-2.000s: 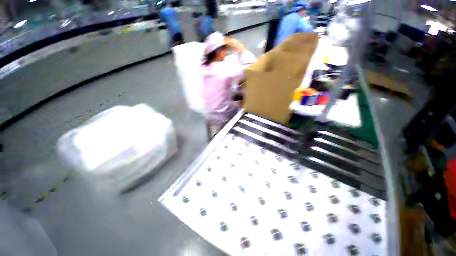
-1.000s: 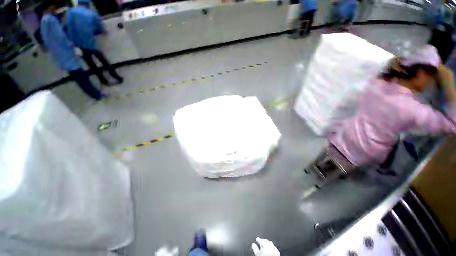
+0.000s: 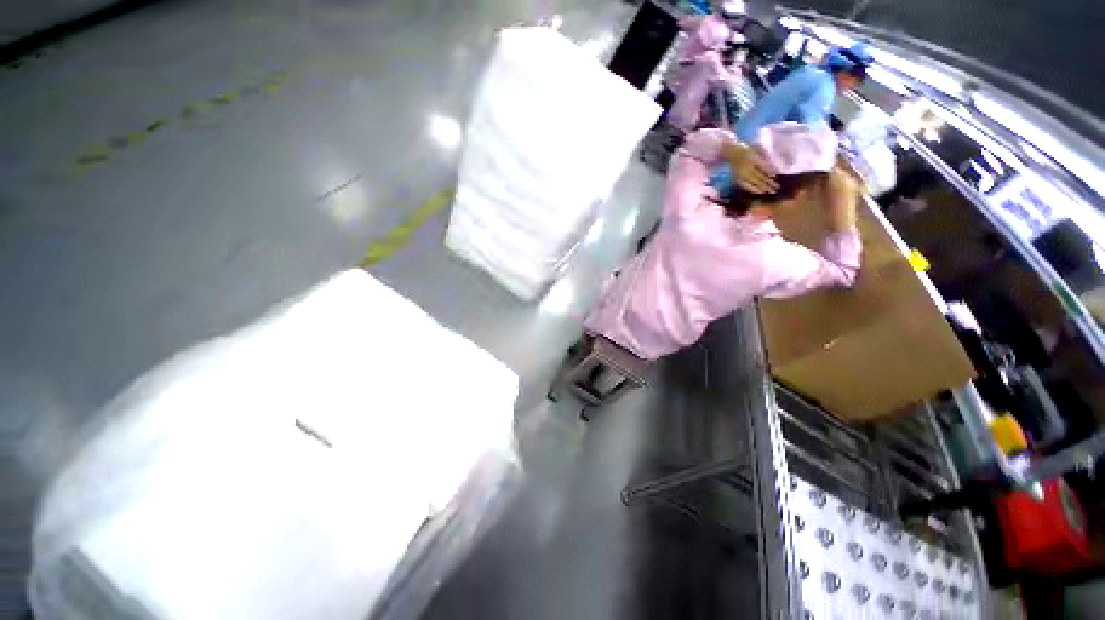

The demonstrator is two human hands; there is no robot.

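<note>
Neither of my hands is in the picture. A foam stack in a plastic bag lies nearest in front of me at the lower left, on the grey floor. It is large and white, with a small dark slit-like mark on its top. Its lower edge is cut off or blurred by the picture's rim. A second, taller white foam stack stands on the floor beyond it. A brown carton sits on the roller conveyor at the right.
A person in a pink smock sits on a stool beside the conveyor, both hands raised to the head. The ball transfer table is at the lower right. A red object is beside it. More people stand farther along the line.
The view has swung and come closer to the low foam stack, which now looks much larger. My gloved hands, seen low in the frame one second ago, have left the picture.
</note>
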